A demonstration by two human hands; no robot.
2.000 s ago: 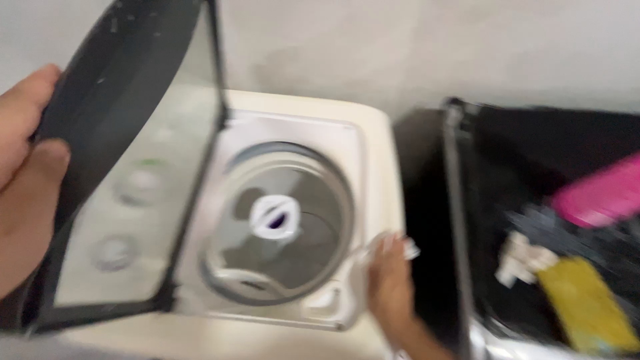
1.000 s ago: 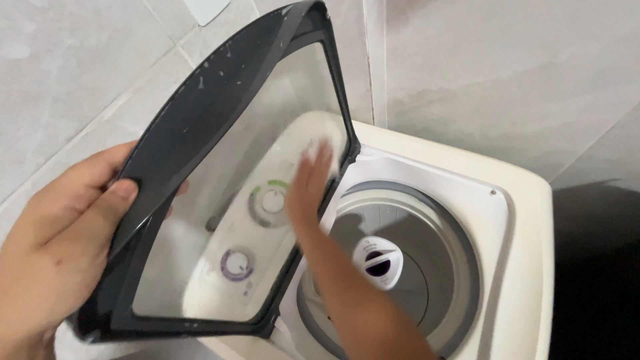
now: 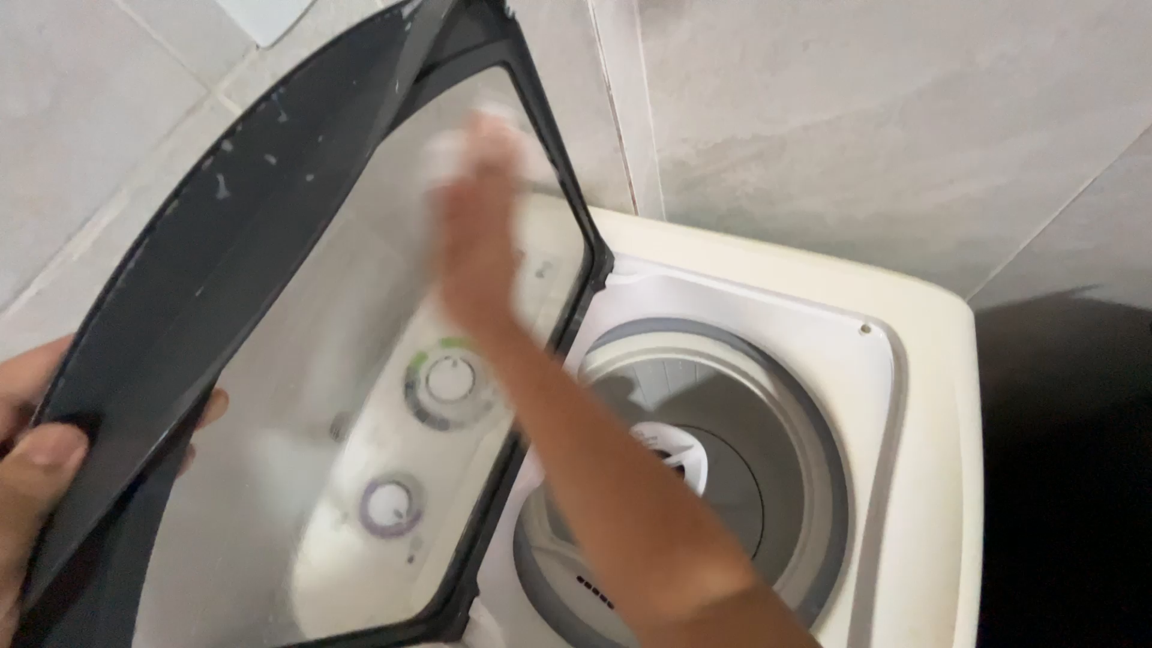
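Note:
A top-load washing machine (image 3: 927,387) stands with its lid raised. The lid (image 3: 261,171) has a dark frame around a clear window (image 3: 270,432), through which a control panel with two round knobs shows. My left hand (image 3: 45,468) grips the lid's dark outer edge at the far left, thumb on the near side and fingertips behind. My right hand (image 3: 477,216) is at the upper part of the window, blurred, with something whitish at its fingers, perhaps a cloth. Below my right forearm the round drum (image 3: 765,477) lies exposed, with a white agitator cap (image 3: 688,459) partly hidden.
Grey tiled wall (image 3: 855,117) rises close behind and to the left of the machine. A white object (image 3: 263,16) is on the wall at the top left. Dark shadow (image 3: 1071,486) lies right of the machine.
My right hand was at the machine's right rim two seconds ago, then over the lid window, and is now higher on it. My left hand still holds the lid. The view has shifted left.

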